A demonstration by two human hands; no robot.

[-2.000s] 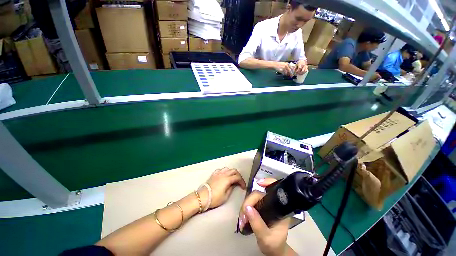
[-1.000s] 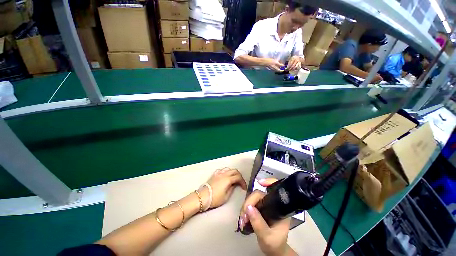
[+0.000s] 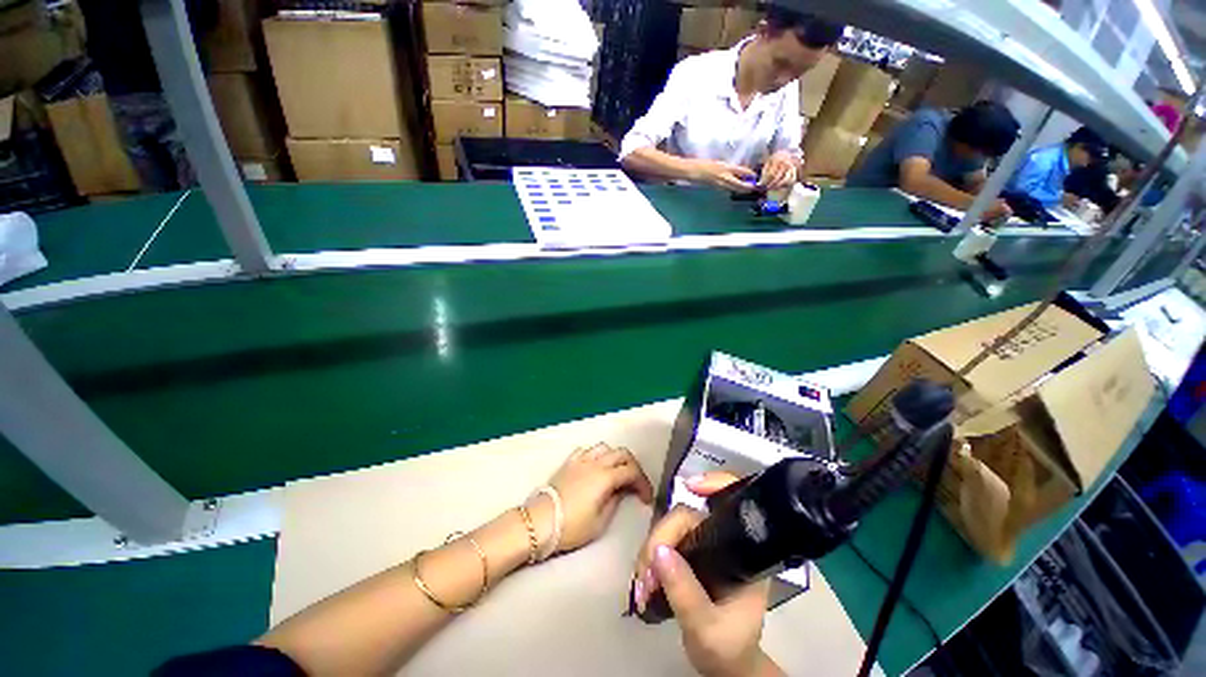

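My right hand [image 3: 708,602] is closed around the thick black electric screwdriver [image 3: 761,529], held tilted over the beige work mat [image 3: 397,503], its cord end up to the right. The bit end is low by my fingers, mostly hidden. My left hand [image 3: 591,496] rests on the mat with its fingers curled and no object visible in it; its palm side is hidden. The grey-white screw feeder [image 3: 701,450] stands just behind the screwdriver, its open top bin showing dark contents.
An open brown carton [image 3: 985,370] stands right of the feeder. The green conveyor belt [image 3: 397,344] runs across behind the mat, with a hair dryer unit [image 3: 976,246] at its right. A white parts tray [image 3: 589,208] and seated workers are across it. A black crate [image 3: 1111,582] is at lower right.
My hands and the screwdriver stay in place. The hair dryer unit at the right of the belt has shifted slightly left and nearer. The worker across has moved their hands a little.
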